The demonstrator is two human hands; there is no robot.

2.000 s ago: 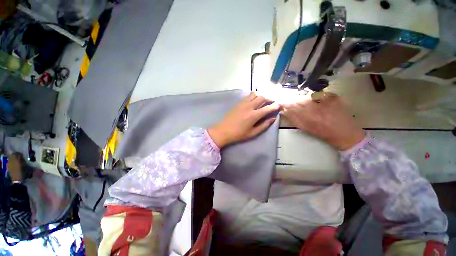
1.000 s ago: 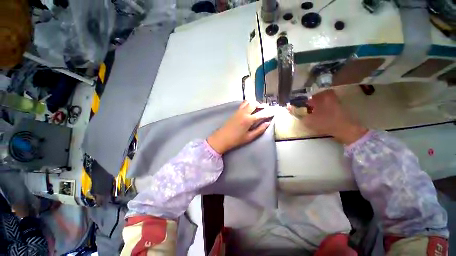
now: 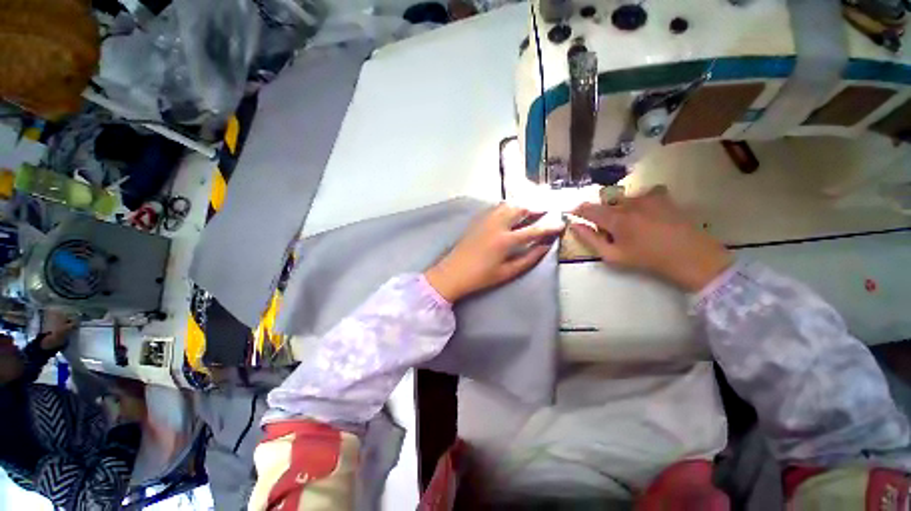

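Note:
A grey cut panel (image 3: 400, 240) lies on the white table, its right edge at the sewing machine's needle area and a corner hanging over the front edge. My left hand (image 3: 494, 252) lies flat on the panel with fingers slightly spread, fingertips near the needle. My right hand (image 3: 644, 235) is at the panel's right edge, its fingertips close to my left fingertips, pinching the edge near the presser foot (image 3: 571, 185). Bright glare hides the needle and the exact grip. The white machine head (image 3: 689, 90) with a teal stripe stands above.
Stacked grey panels (image 3: 285, 170) lie at the table's left over yellow-black tape (image 3: 222, 170). A small dark reddish tool (image 3: 739, 156) lies on the machine bed. Pale cloth (image 3: 599, 429) covers my lap. A person's hand and patterned clothing (image 3: 75, 439) show at lower left, near a fan-like unit (image 3: 75, 267).
The view has shifted. My right hand has moved from beside the presser foot area, fingers hidden under the head, down to the panel's edge by my left fingertips.

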